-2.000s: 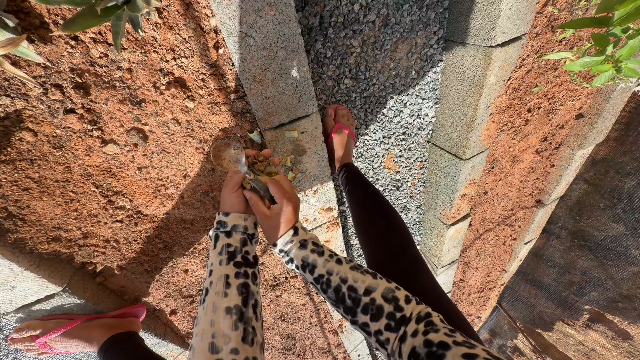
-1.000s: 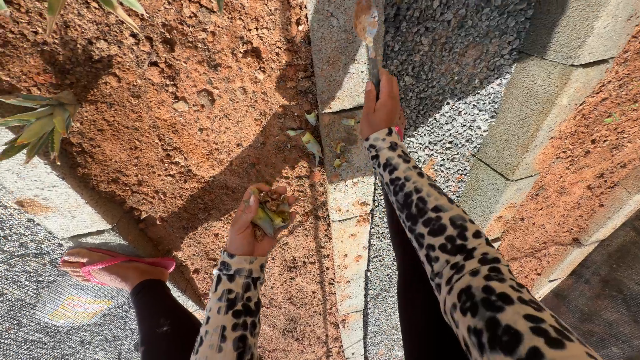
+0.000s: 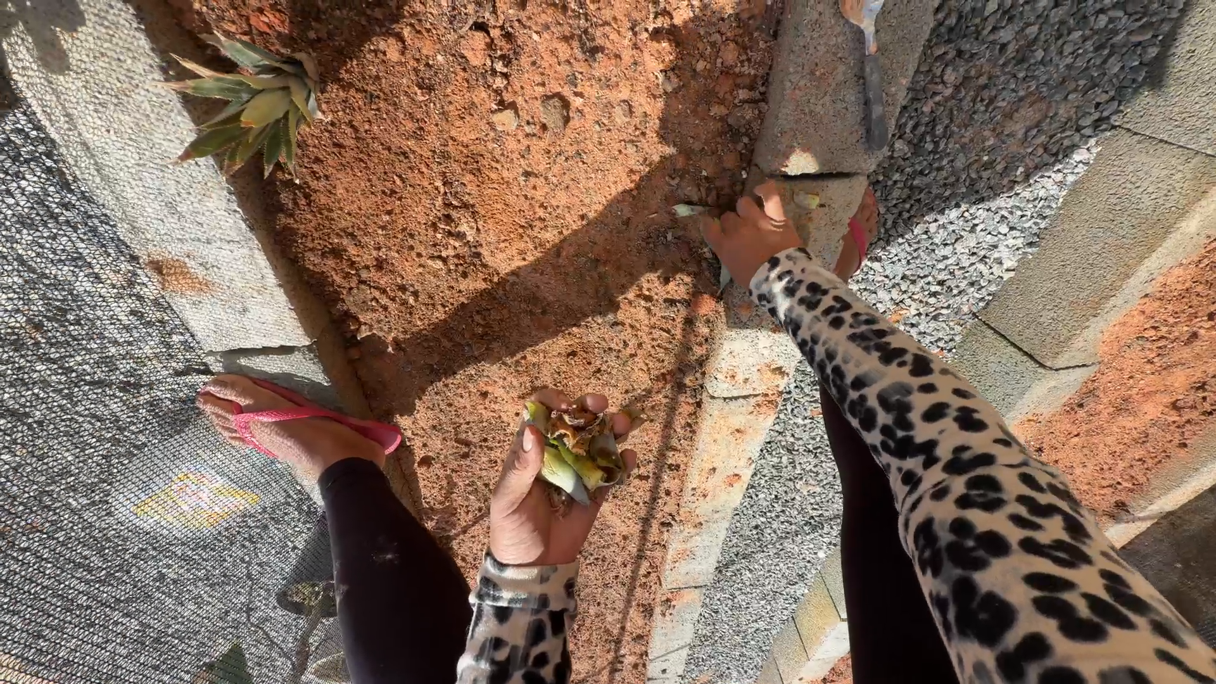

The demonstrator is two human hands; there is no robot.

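Note:
My left hand (image 3: 543,503), palm up at the lower middle, cups a clump of green and brown leaf pieces (image 3: 575,454). My right hand (image 3: 752,233) reaches down at the inner edge of the concrete block border, its fingers beside a pale leaf piece (image 3: 691,210) on the soil; whether it grips anything is hidden. A small yellowish scrap (image 3: 806,199) lies on the block just right of those fingers. Farther up on the border rests a hand trowel (image 3: 872,81) with a dark handle, apart from both hands.
A spiky pineapple-like plant (image 3: 256,103) grows at the bed's upper left. Red soil (image 3: 532,218) lies between two block borders. Grey gravel (image 3: 1007,114) and another block row (image 3: 1102,237) are at right. Dark mesh (image 3: 104,380) covers the left side. My feet, in pink flip-flops, stand on either side.
My right hand has let go of the trowel, held one second ago, and moved down to the leaf scraps at the border. The left hand still holds its clump.

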